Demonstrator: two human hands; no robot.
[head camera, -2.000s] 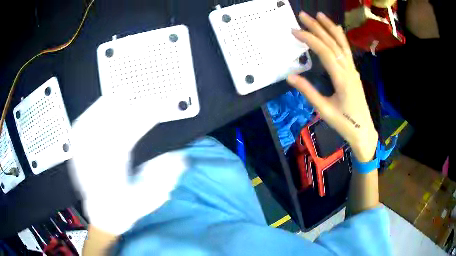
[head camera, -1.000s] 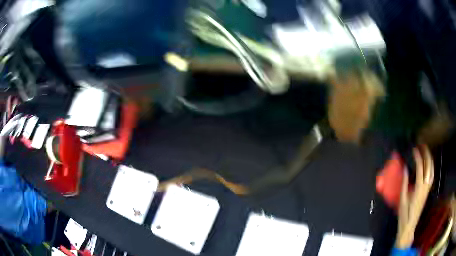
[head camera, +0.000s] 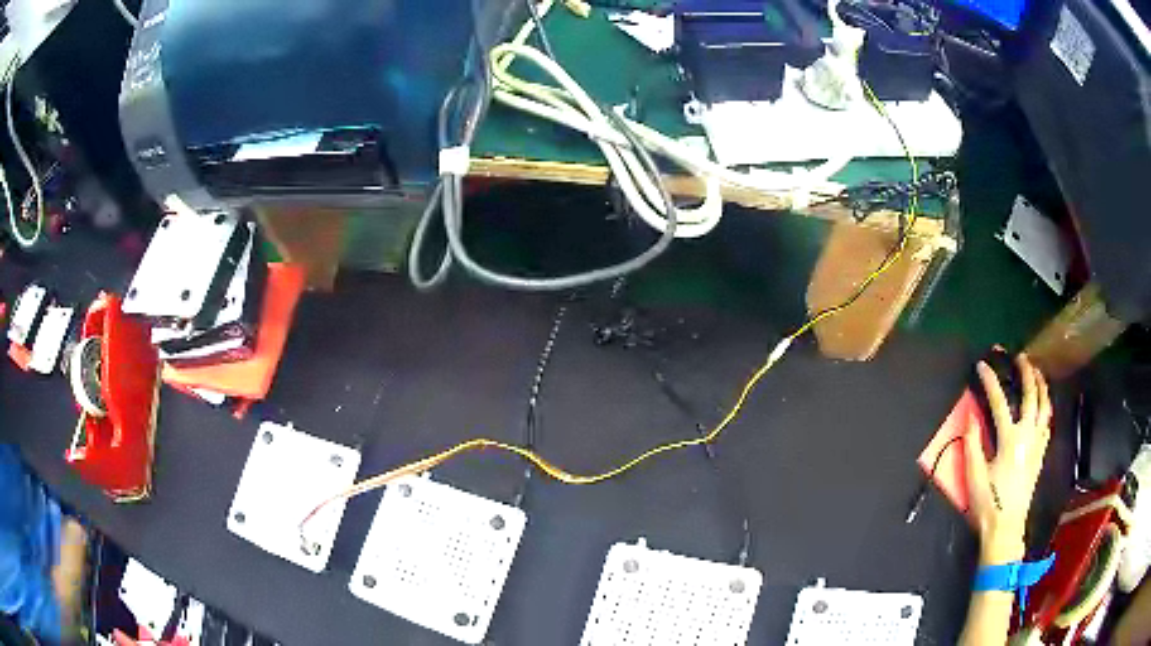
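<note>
My right hand (head camera: 1012, 442), bare with a blue wrist strap (head camera: 1014, 575), rests over a small black computer mouse (head camera: 997, 369) on a red-orange pad (head camera: 956, 452) at the right. The hand covers part of the mouse. My left hand is out of the picture. Several white set-top boxes lie in a row along the near side: one at the left (head camera: 293, 486), one beside it (head camera: 438, 555), and two (head camera: 672, 601) (head camera: 858, 621) cut off by the lower edge. A thin orange-yellow cable (head camera: 574, 480) runs from the leftmost box to the far shelf.
A black printer (head camera: 316, 88) and looped grey cables (head camera: 568, 280) are at the far edge. Red tape dispensers stand left (head camera: 130, 410) and right (head camera: 1088, 555). Stacked boxes (head camera: 186, 268) sit at left. Another person's arm (head camera: 70, 568) shows lower left.
The view has swung up and left towards the table's far side. My right hand has left the box and now lies on the mouse. My gloved left hand has gone out of view.
</note>
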